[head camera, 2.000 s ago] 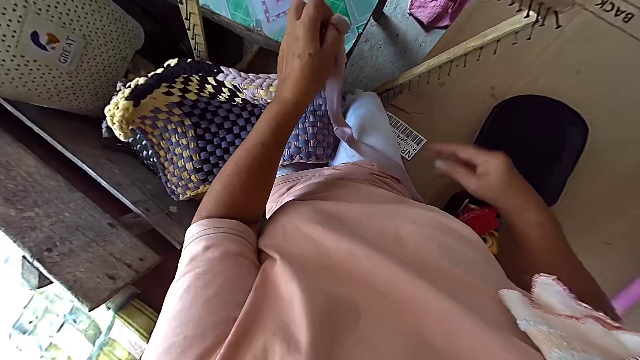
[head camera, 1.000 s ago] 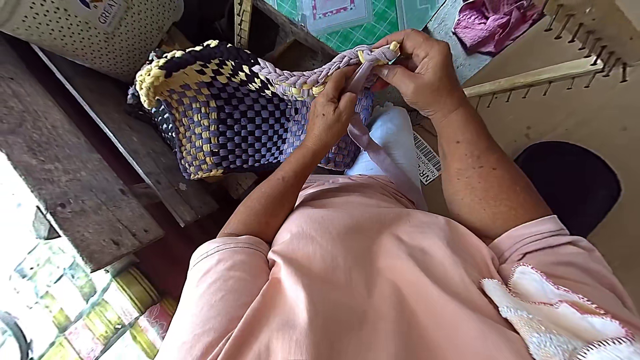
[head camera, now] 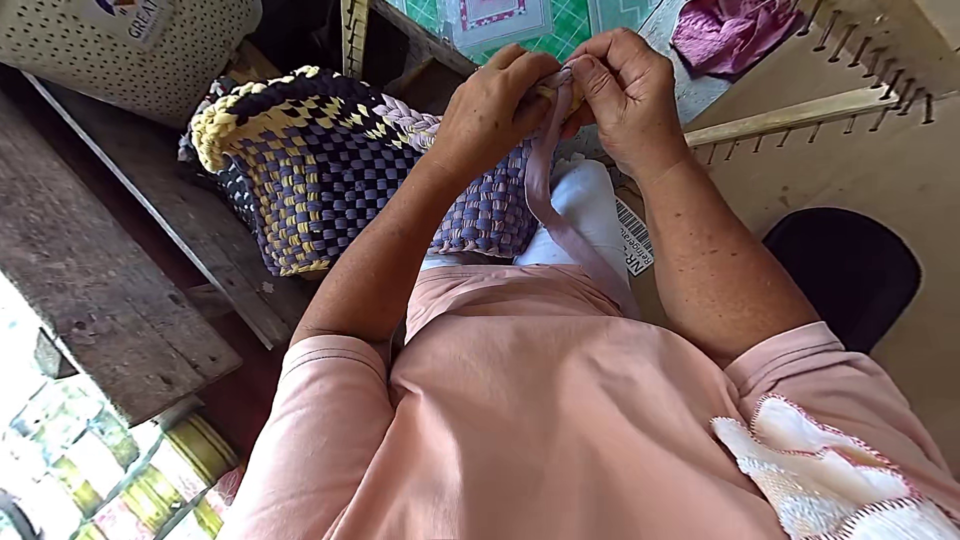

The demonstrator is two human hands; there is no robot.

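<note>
A piece of woven fabric-strip work (head camera: 337, 187) in yellow, black and purple lies across my lap, its braided edge running up to my hands. My left hand (head camera: 495, 112) grips that edge near its right end. Close beside it, my right hand (head camera: 626, 97) pinches the edge and a lilac fabric strip (head camera: 544, 180) between thumb and fingers. The strip hangs from between the hands down over my lap. My fingers hide the exact point where the strip meets the edge.
Wooden boards (head camera: 97, 277) are at the left, below a dotted white container (head camera: 127, 60). A nail-studded wooden frame (head camera: 795, 116) lies at the upper right near pink cloth (head camera: 731, 34). A dark oval object (head camera: 844, 274) rests on cardboard at the right.
My right hand, away at the right two seconds ago, came to the braided edge by one second ago and remains there. Both hands are now close together on it.
</note>
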